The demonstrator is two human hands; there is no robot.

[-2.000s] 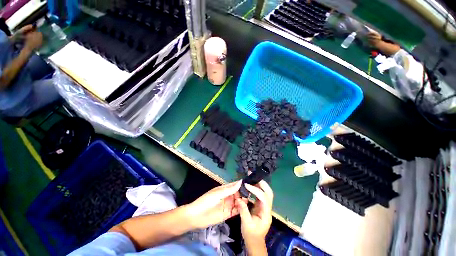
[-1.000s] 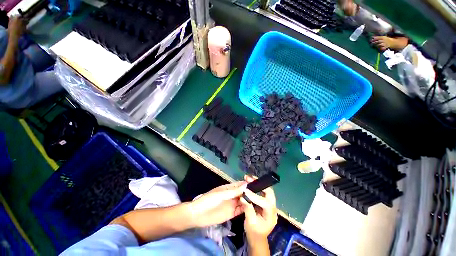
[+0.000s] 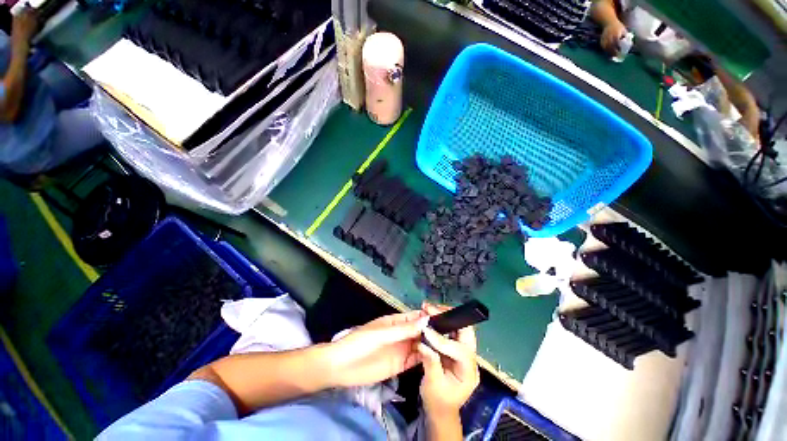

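Note:
My left hand [image 3: 384, 347] holds a black housing [image 3: 459, 317] over the bench's front edge. Its far end points to the right and slightly up. My right hand [image 3: 450, 370] has its fingers on the near end of the same housing; whether a small insert is between the fingers cannot be seen. A heap of small black inserts [image 3: 462, 258] lies just beyond my hands and runs back into the light-blue basket [image 3: 436, 155]. Two rows of black housings [image 3: 371, 237] lie left of the heap.
The squeeze bottle [image 3: 535, 284] lies beside white tissue [image 3: 550, 254]. Finished parts [image 3: 617, 293] lie slanted on a pale sheet [image 3: 561, 379] at right. A pink tumbler [image 3: 382, 79] stands by the post. Blue crates [image 3: 164, 250] are lower left and lower right. Other workers' arms [image 3: 611, 26] show at the edges.
The housing, upright and mostly covered by the fingers at first, now points out to the right. My hands stay together on it. The view has shifted slightly.

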